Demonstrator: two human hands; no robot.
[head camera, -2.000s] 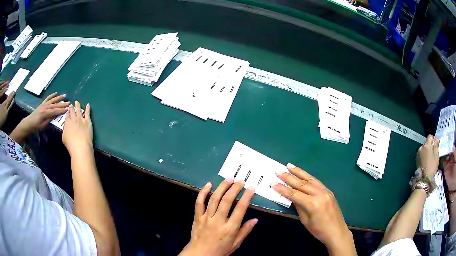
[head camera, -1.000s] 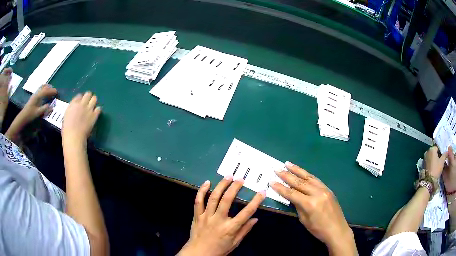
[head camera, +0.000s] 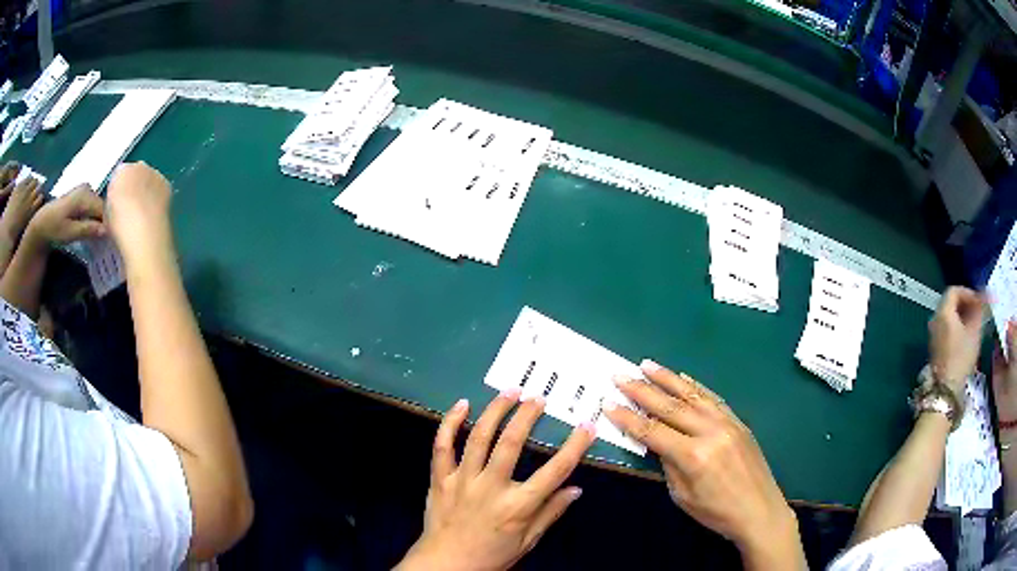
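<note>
A half-folded white leaflet (head camera: 558, 363) with a row of short black dashes lies flat at the bench's near edge. My left hand (head camera: 496, 480) is below it, fingers spread, with fingertips on its lower edge. My right hand (head camera: 703, 446) rests with its fingertips on the leaflet's right end and hides part of it. Neither hand grips the leaflet; both press on it from above.
A fanned pile of large sheets (head camera: 446, 184) lies mid-bench, with a thick folded stack (head camera: 340, 123) to its left. Two narrow leaflet stacks (head camera: 745, 248) (head camera: 834, 323) lie to the right. A pale strip (head camera: 636, 178) runs behind. Neighbours' arms (head camera: 167, 335) (head camera: 926, 435) are at both sides.
My hands and the leaflet have hardly moved; my left fingers have spread slightly to the right. The left neighbour's hands have moved left and lifted a leaflet at the edge.
</note>
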